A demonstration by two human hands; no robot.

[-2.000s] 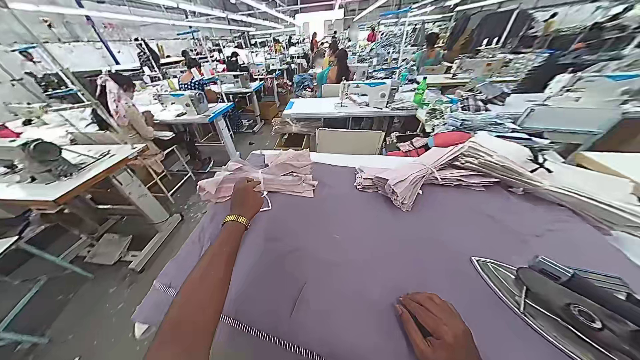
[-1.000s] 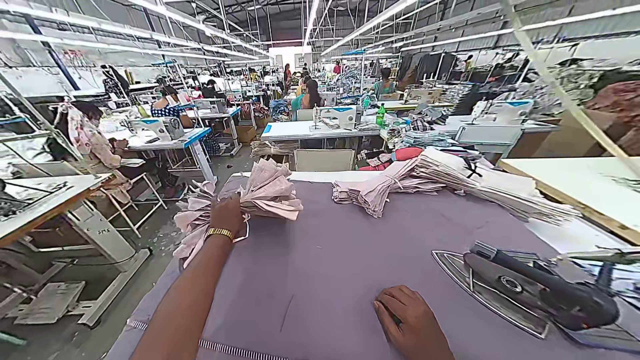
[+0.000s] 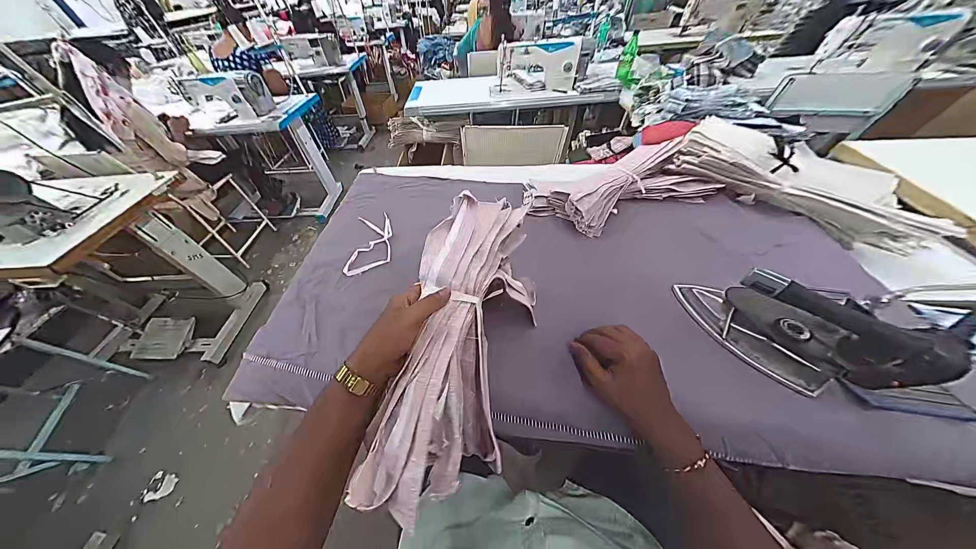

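My left hand [image 3: 400,332], with a gold watch on the wrist, grips a bundle of pale pink fabric pieces [image 3: 450,389] by its tied middle. The bundle hangs over the near edge of the padded table [image 3: 579,274], which has a mauve cloth cover. To the right of the bundle, my right hand [image 3: 619,370] rests on the cloth with curled fingers and nothing visible in it. A white fabric strip [image 3: 374,252] lies on the cloth at the left. Another tied pink bundle [image 3: 602,191] lies at the table's far edge.
A steam iron [image 3: 793,328] lies at the table's right side. A stack of pale fabric pieces [image 3: 793,179] is at the far right. Beyond the table stand a chair [image 3: 515,145] and a sewing machine [image 3: 541,65]. A person [image 3: 141,126] sits at the left.
My left hand has brought the bundle from the table's far left corner to the near edge. The white strip now shows uncovered. The view has tilted down.
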